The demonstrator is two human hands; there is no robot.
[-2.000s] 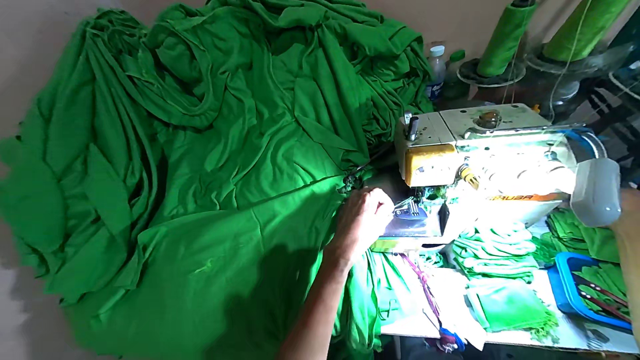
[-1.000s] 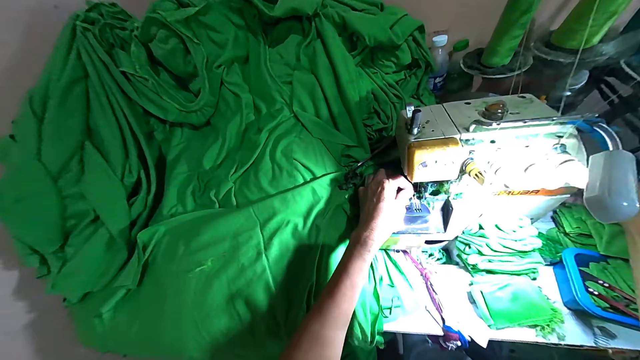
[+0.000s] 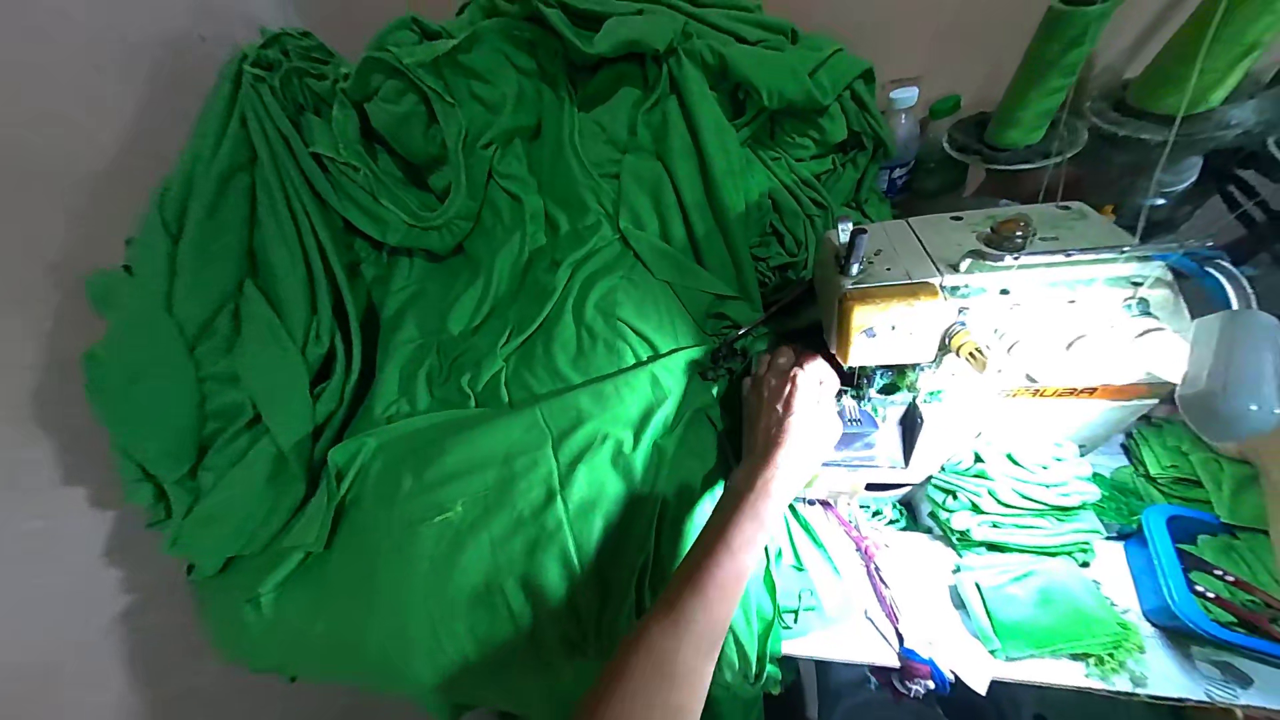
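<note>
My left hand [image 3: 790, 420] lies beside the needle area of a white industrial sewing machine [image 3: 1000, 290], its fingers bent over the edge of a green fabric [image 3: 480, 500]. Its fingertips are partly hidden at the dark gap left of the machine head; whether they pinch the cloth cannot be told. The fabric spreads in a large crumpled heap to the left, with a seam line running toward the hand. Only a blurred bit of my right hand or wrist [image 3: 1262, 465] shows at the right edge, below the machine's lamp [image 3: 1232, 375].
Folded green pieces [image 3: 1015, 500] are stacked before the machine. A blue plastic basket [image 3: 1160, 600] at the right holds green scraps and scissors [image 3: 1235, 590]. Green thread cones [image 3: 1045, 80] and plastic bottles [image 3: 900, 140] stand behind. A bundle of coloured threads [image 3: 870, 570] hangs near the table edge.
My left hand has moved right and slightly up, closer to the machine's needle area. At the right edge, less of my right arm shows than two seconds ago.
</note>
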